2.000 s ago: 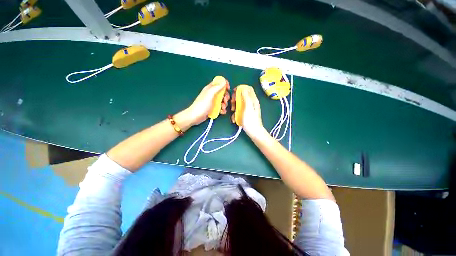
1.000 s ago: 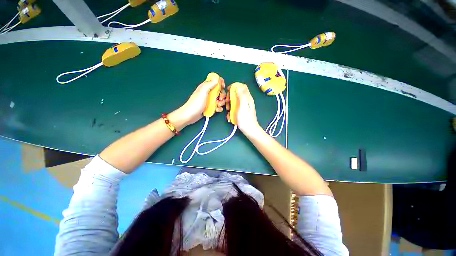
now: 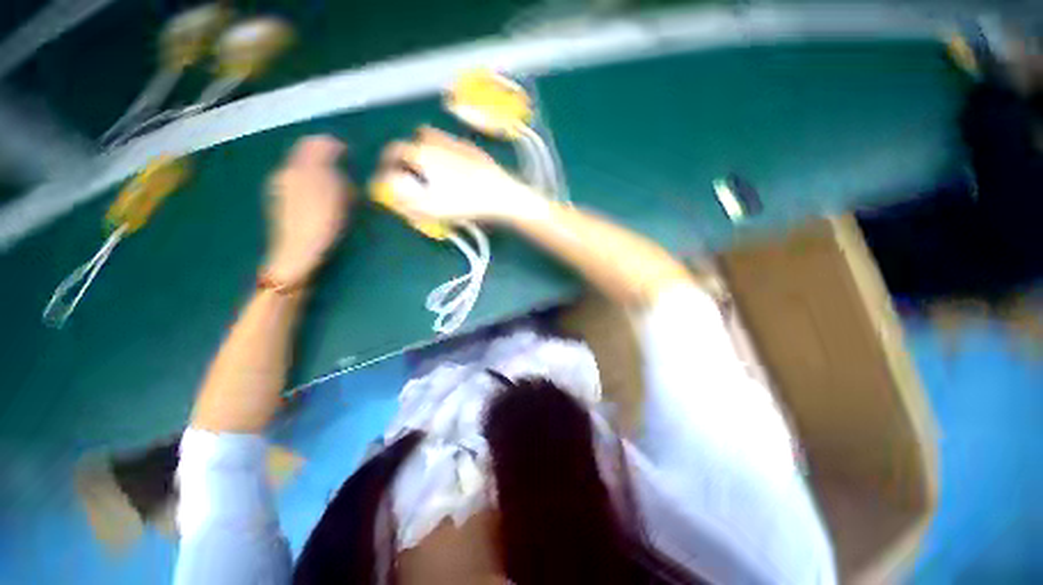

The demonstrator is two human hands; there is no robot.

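Observation:
The head view is blurred. My right hand (image 3: pixel 440 177) is closed over yellow corded units (image 3: pixel 426 224) on the near green strip; the hand covers most of them, and white cords hang from them toward me. My left hand (image 3: pixel 311 177) is to the left, apart from them; its fingers are blurred and no unit shows in it. A yellow round pair (image 3: pixel 490 103) with white cords lies beyond my right hand by the rail. A side-lying yellow unit (image 3: pixel 146 194) with a white loop lies left of my left hand.
The pale metal rail (image 3: pixel 595 51) crosses behind the hands. Blurred line units (image 3: pixel 252 46) lie beyond it at upper left. A small dark block (image 3: pixel 743 198) with a white piece lies at right. An open carton (image 3: pixel 801 331) stands at lower right, near a person in black (image 3: pixel 938 217).
The view has turned and blurred. My hands have moved apart; the two units, earlier one in each hand, now appear together at my right hand with their cords side by side. My left hand has let go.

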